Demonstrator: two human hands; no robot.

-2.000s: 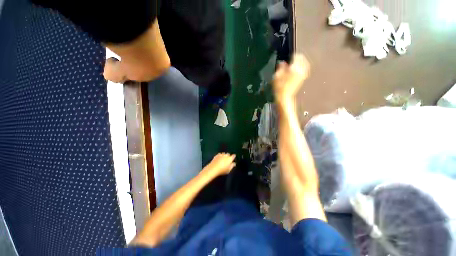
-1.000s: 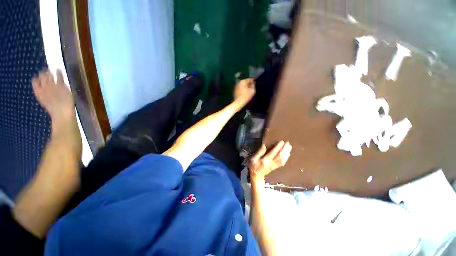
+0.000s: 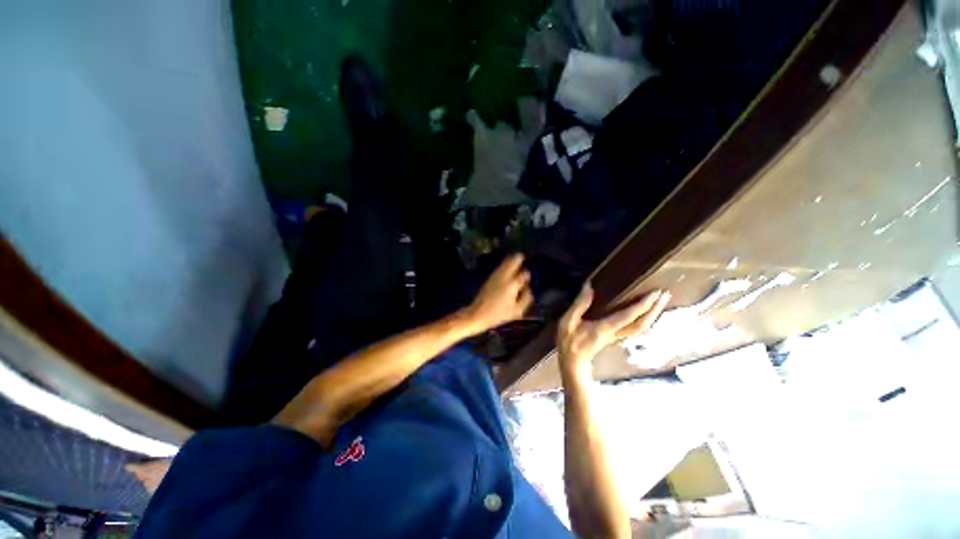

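The brown cutting table (image 3: 800, 237) stands on the right with its dark edge running diagonally. My right hand (image 3: 605, 326) rests on the tabletop at this edge, fingers spread and thumb by the edge, holding nothing that I can see. My left hand (image 3: 503, 293) hangs in front of my body, left of the table edge, with curled fingers and nothing visible in it. White offcuts (image 3: 684, 335) lie on the tabletop just beyond my right fingers.
Green floor (image 3: 305, 63) with white scraps (image 3: 276, 117) and pale sheets (image 3: 598, 86) lies between the tables. Pale blue hanging cloth (image 3: 116, 137) covers the side of the left table. Bright white sheets (image 3: 842, 421) lie at lower right. Part of another person's hand (image 3: 147, 472) shows at lower left.
The view has turned and moved along the right table; its edge now looms larger. My right hand stays on the tabletop edge. The other person's arm has mostly left the picture.
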